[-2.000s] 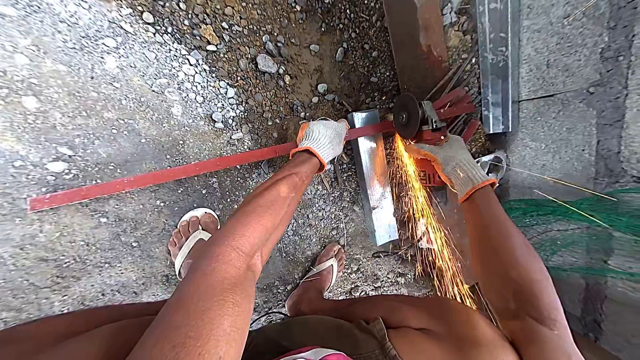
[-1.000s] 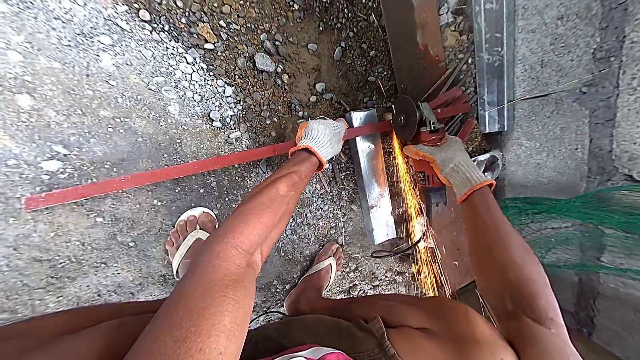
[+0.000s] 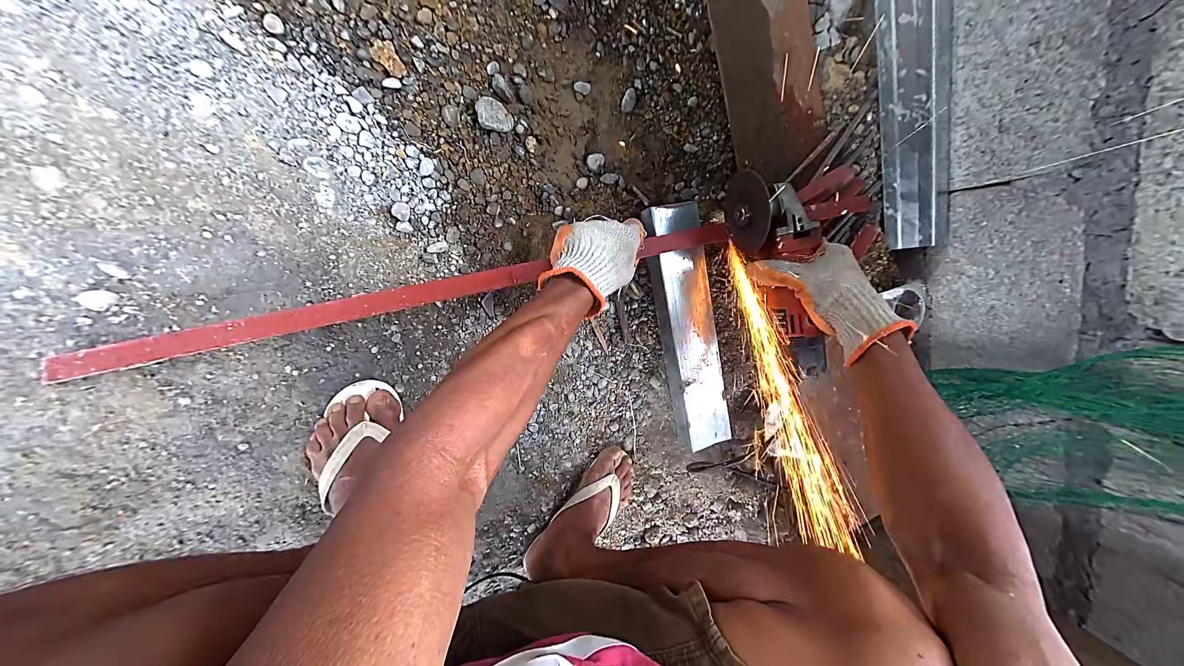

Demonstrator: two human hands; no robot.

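A long red metal flat bar (image 3: 314, 314) lies across a shiny rectangular metal tube (image 3: 689, 342). My left hand (image 3: 599, 259), in a white knit glove with an orange cuff, grips the bar just left of the tube. My right hand (image 3: 837, 291), gloved alike, holds a red angle grinder (image 3: 797, 319); its fingers are partly hidden. The grinder's dark disc (image 3: 748, 213) meets the bar right of the tube, and bright sparks (image 3: 795, 435) stream down toward my right leg. Short red metal pieces (image 3: 837, 196) lie beyond the grinder.
A rusty brown metal plate (image 3: 772, 83) and a galvanized metal channel (image 3: 914, 120) lie at the top right. Concrete blocks (image 3: 1013, 268) and green netting (image 3: 1082, 388) are at the right. My sandalled feet (image 3: 356, 439) stand on gravelly ground, with a dark cord (image 3: 721, 465) near the tube.
The spark stream has shifted in shape and spread. My hands, the bar and the grinder have stayed in nearly the same places.
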